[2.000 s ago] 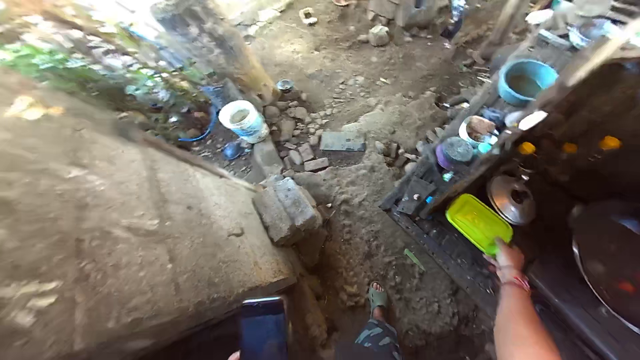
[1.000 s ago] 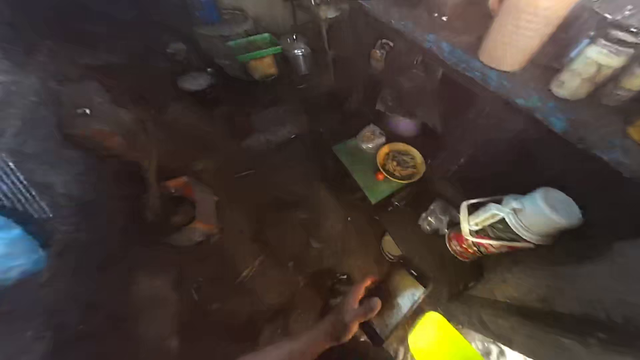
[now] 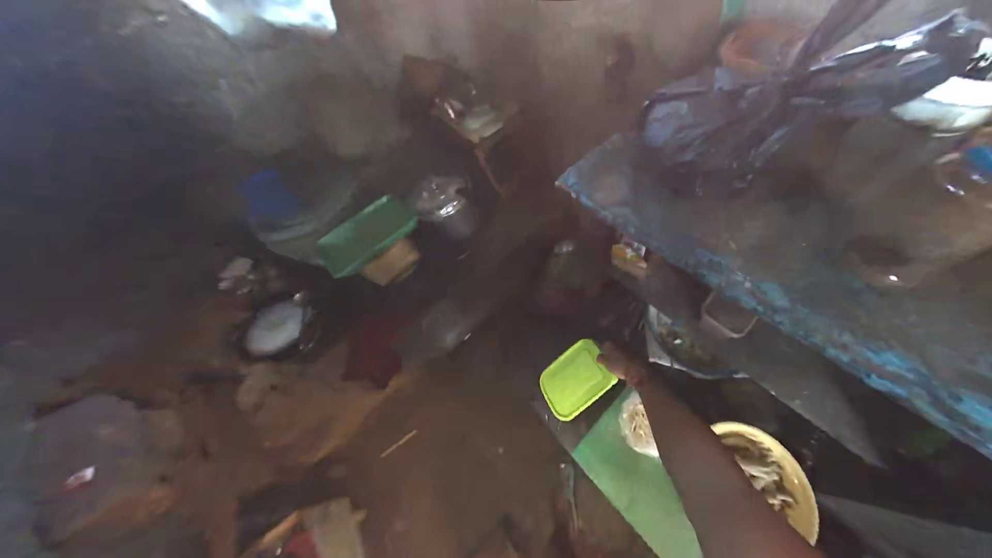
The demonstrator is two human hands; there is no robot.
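My right hand reaches forward from the lower right and grips the edge of a lime-green plastic container or lid. Below it lies a green board or mat, partly covered by my forearm, with a small pale item in a clear wrap on it. A yellow bowl holding food pieces stands right of the forearm. My left hand is out of view.
A table with a worn blue edge juts in at the right, with a dark plastic bag on it. A green basket, a metal pot and a round dish stand at the left back.
The view has moved from an outdoor yard into a dark room. The lime-green item, at the bottom edge one second ago, is now farther up the frame, held in my outstretched right hand.
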